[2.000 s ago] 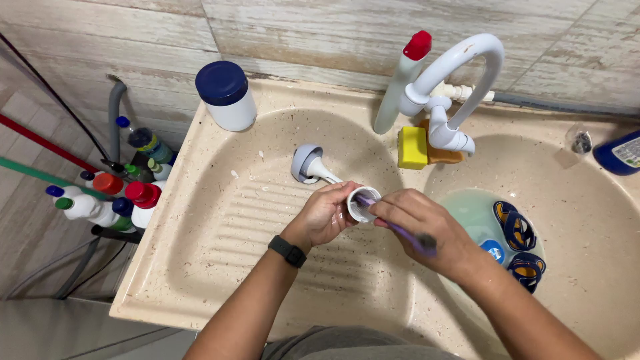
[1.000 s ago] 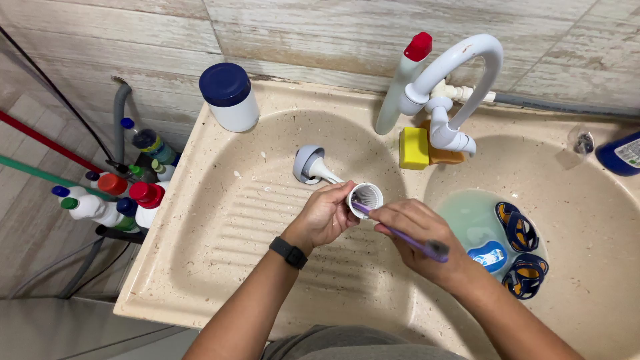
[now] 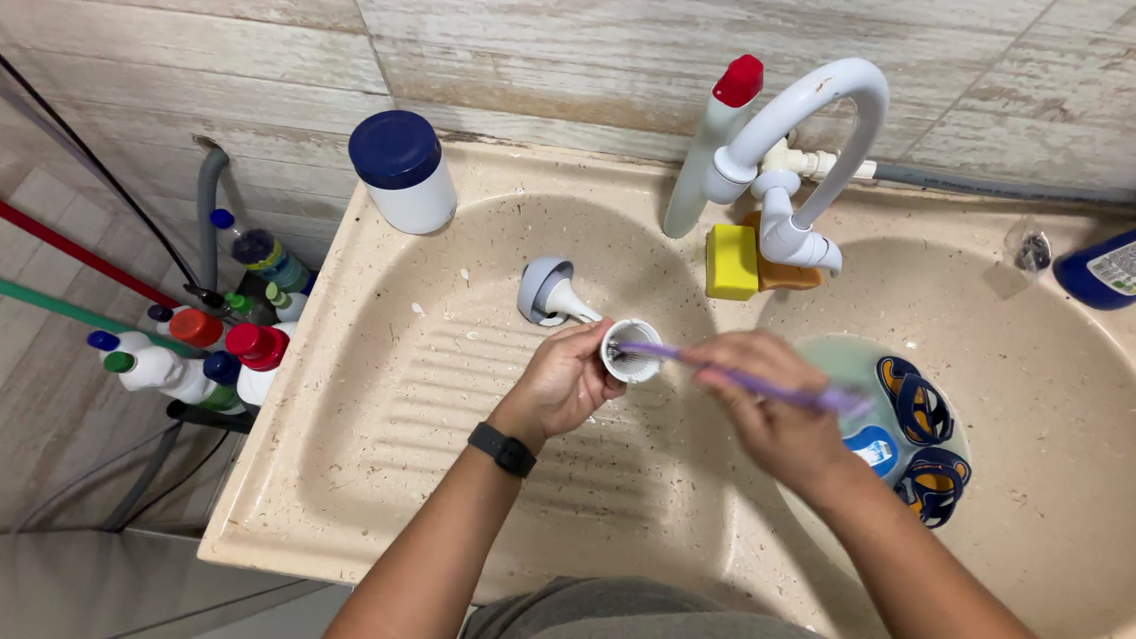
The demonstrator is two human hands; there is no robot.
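Observation:
My left hand point(image 3: 568, 382) grips a small white plastic cup-shaped part point(image 3: 632, 351) with a ribbed inside, its opening facing up toward the camera. A purple brush point(image 3: 754, 380) is pinched in my right hand point(image 3: 768, 399), blurred, with its far tip inside the white part. Just behind my left hand, a grey and white plastic piece with a stem point(image 3: 548, 291) lies in the ribbed left basin point(image 3: 426, 444) of the beige sink.
A blue-lidded white jar point(image 3: 404, 173), a red-capped bottle point(image 3: 714, 146), a yellow sponge point(image 3: 732, 262) and a white faucet point(image 3: 799, 169) line the back. Sandals point(image 3: 919, 404) and a blue item point(image 3: 872, 451) sit in water in the right basin. Several bottles point(image 3: 164, 373) stand at left.
My right hand and the brush have shifted slightly, the brush tip staying at the white part. The blue item in the water has drifted; a second ago it lay closer between the sandals.

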